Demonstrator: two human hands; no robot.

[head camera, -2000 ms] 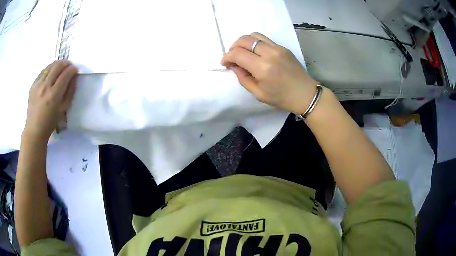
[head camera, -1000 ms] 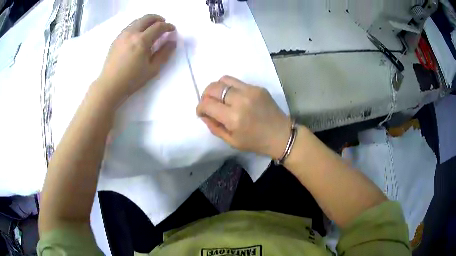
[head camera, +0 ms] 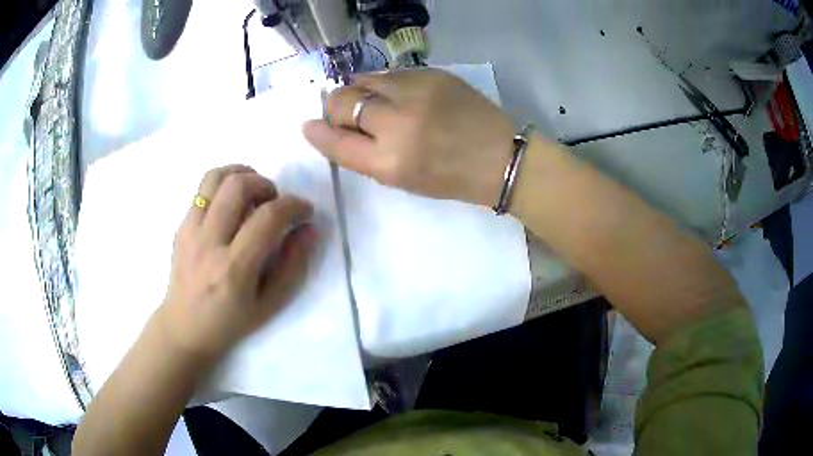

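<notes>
A white garment panel [head camera: 428,258] lies over the machine bed, with a dark seam [head camera: 345,240] running from the presser foot [head camera: 340,64] down to its front edge. My right hand [head camera: 419,134] rests on the cloth just in front of the foot, thumb and fingertips at the seam's upper end. My left hand [head camera: 236,258] lies on the cloth left of the seam, fingers curled. The fingertips of both hands are partly hidden, and I cannot tell whether they pinch the cloth.
The machine head [head camera: 330,20] with a cream ribbed knob [head camera: 407,43] stands above the foot. Thread snips [head camera: 718,118] and a red-handled item [head camera: 784,109] lie at the right. A silvery taped strip [head camera: 55,169] runs down the left. A dark grey rounded oval [head camera: 166,25] is at the upper left.
The panel is now at the foot, its seam running toward me. My right hand has moved up to the foot; my left hand has moved down the cloth. The machine head has come into view.
</notes>
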